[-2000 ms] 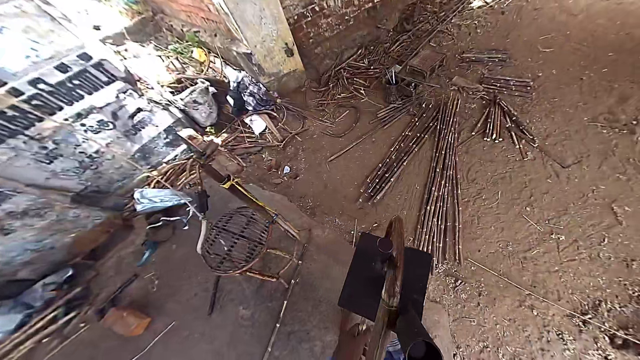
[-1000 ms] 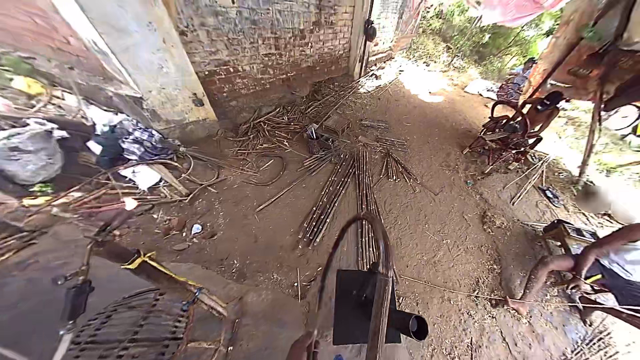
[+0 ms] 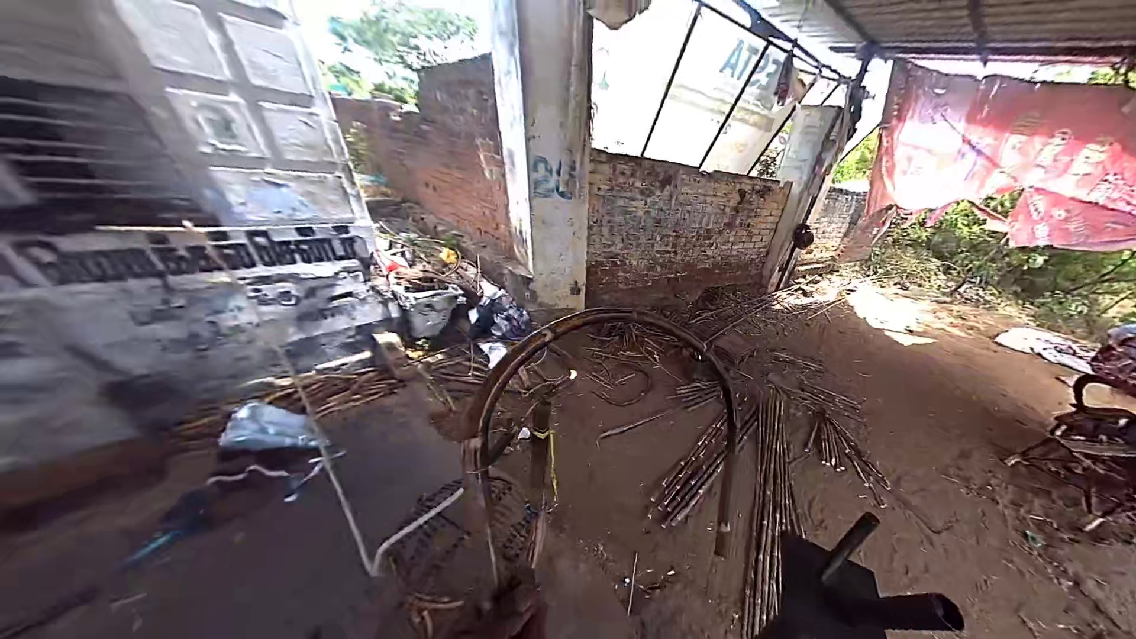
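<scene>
A bent cane hoop [image 3: 612,318] arches upright across the middle of the head view. Its left leg runs down to my left hand [image 3: 515,608], a blurred dark shape at the bottom edge that is shut around it. The hoop's right end [image 3: 723,537] hangs free. To the right of it, a black metal plate with pipe stubs [image 3: 834,586] stands at the bottom edge, apart from the hoop. My right hand is out of view. Behind the hoop's left leg, a woven cane seat frame [image 3: 444,532] shows on the ground, partly hidden and blurred.
Long cane poles [image 3: 770,497] lie on the dirt ahead, beside shorter cane bundles [image 3: 839,435]. Bags and scraps [image 3: 430,311] are heaped by a concrete pillar [image 3: 559,177]. A brick wall [image 3: 683,222] stands behind. Dark cane furniture [image 3: 1092,444] sits at the right edge.
The view has swung up and left. The hoop has moved away from the black plate, which it overlapped before, and now shows as a wide arch to its left.
</scene>
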